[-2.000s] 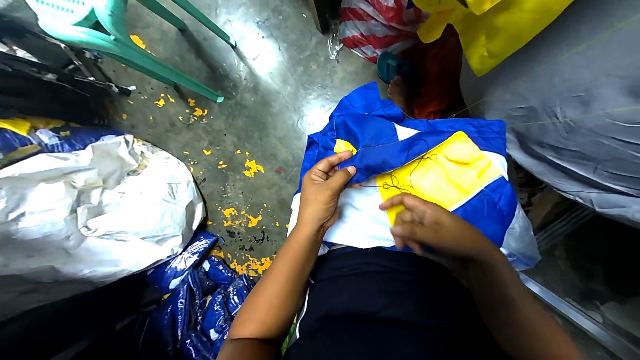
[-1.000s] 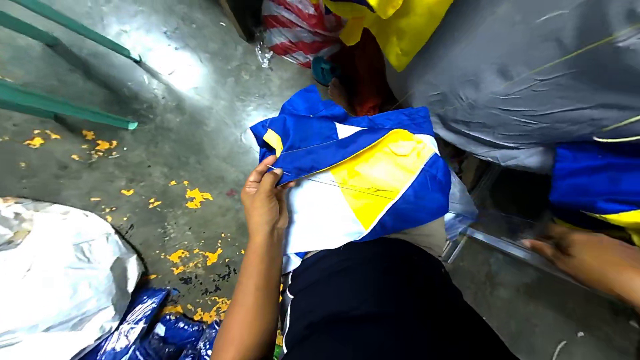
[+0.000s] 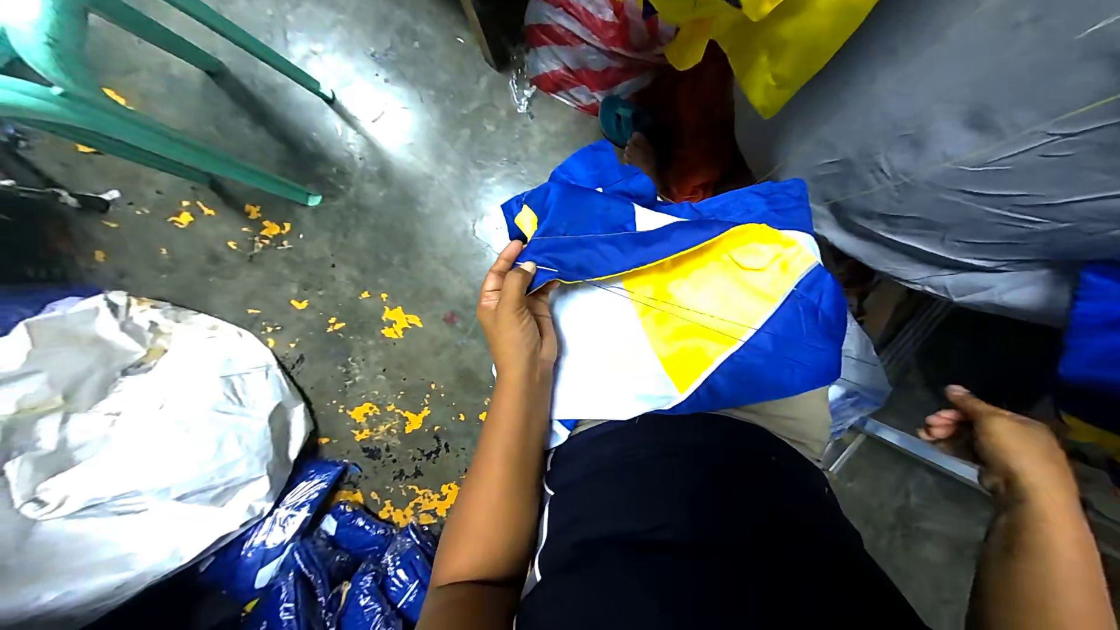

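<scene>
A blue, white and yellow fabric piece [image 3: 735, 289] lies across my lap. My left hand [image 3: 518, 306] pinches its folded blue edge between thumb and fingers, close to a small yellow patch [image 3: 526, 222]. Dark thread [image 3: 674, 308] runs from near that hand over the white and yellow panels toward the right. Away from the fabric, at the right, my right hand [image 3: 989, 437] is raised with its fingers curled and the thumb up. Whether it grips a needle or the thread end cannot be made out.
Green plastic chair legs [image 3: 201, 157] stand at the upper left. A white sack [image 3: 149, 420] and plastic-wrapped blue packets [image 3: 350, 560] are at the lower left. Grey cloth [image 3: 945, 140] hangs at the right above a metal bar [image 3: 919, 451]. A red-and-white striped bag [image 3: 591, 52] sits at the top.
My right hand was over the yellow panel two seconds ago and has moved off to the right. My left hand still pinches the blue edge. The thread is now stretched straighter.
</scene>
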